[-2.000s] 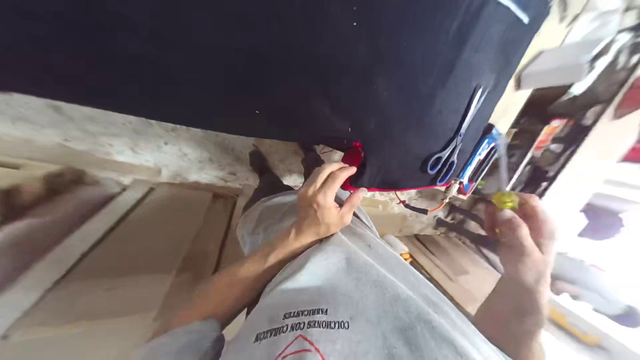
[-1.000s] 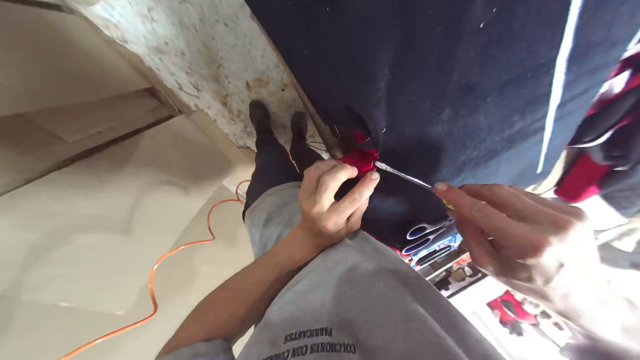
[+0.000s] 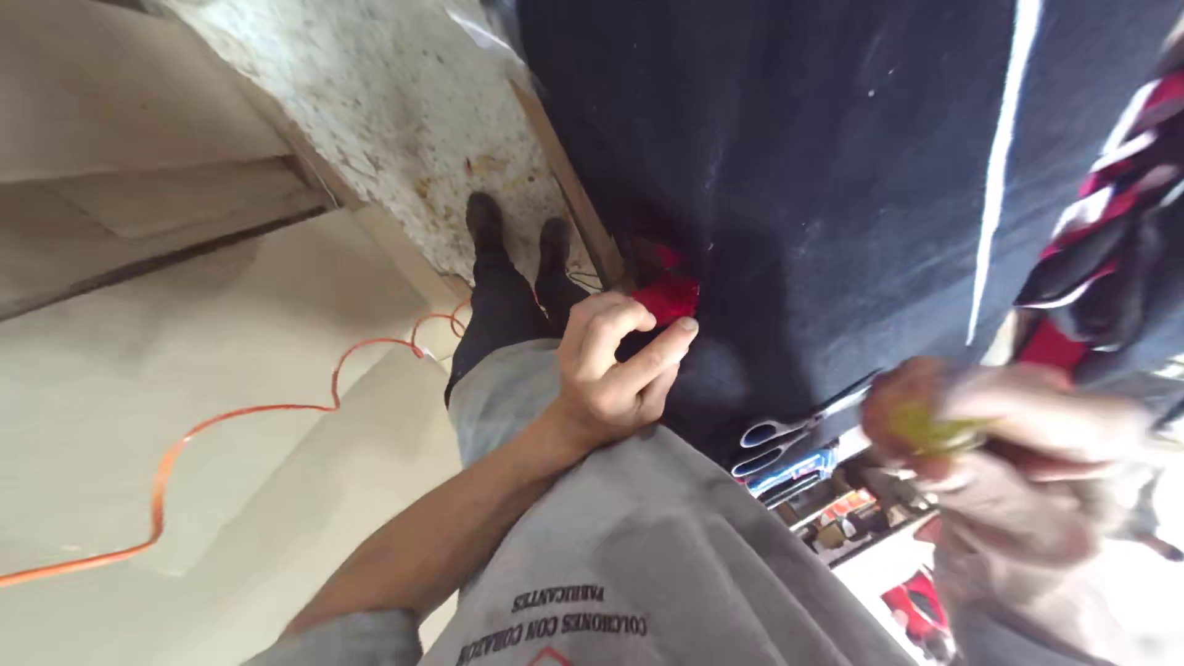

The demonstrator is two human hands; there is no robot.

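Note:
My left hand (image 3: 615, 370) pinches a small piece of red fabric (image 3: 671, 298) at the near edge of a large dark blue cloth (image 3: 832, 185). To the right, my right hand (image 3: 980, 425) is blurred by motion and closed around a tool with a yellow handle (image 3: 925, 430); its shaft cannot be made out in this view, though an earlier one shows a thin metal shaft. Between the hands, near the edge of the blue cloth, lies a pair of scissors (image 3: 782, 444) with dark handles.
An orange hose (image 3: 250, 409) curls over pale boards (image 3: 185, 370) at the left. A wooden edge (image 3: 573, 185) runs beside the cloth, above the stained floor (image 3: 398, 111). Shelves with small items (image 3: 851, 518) stand at the lower right, and red, black and white fabric (image 3: 1110, 213) lies at the far right.
My right hand first brought the tool's shaft to the red fabric, and has now drawn back from it to the right. My left hand has stayed at the fabric. The view has turned.

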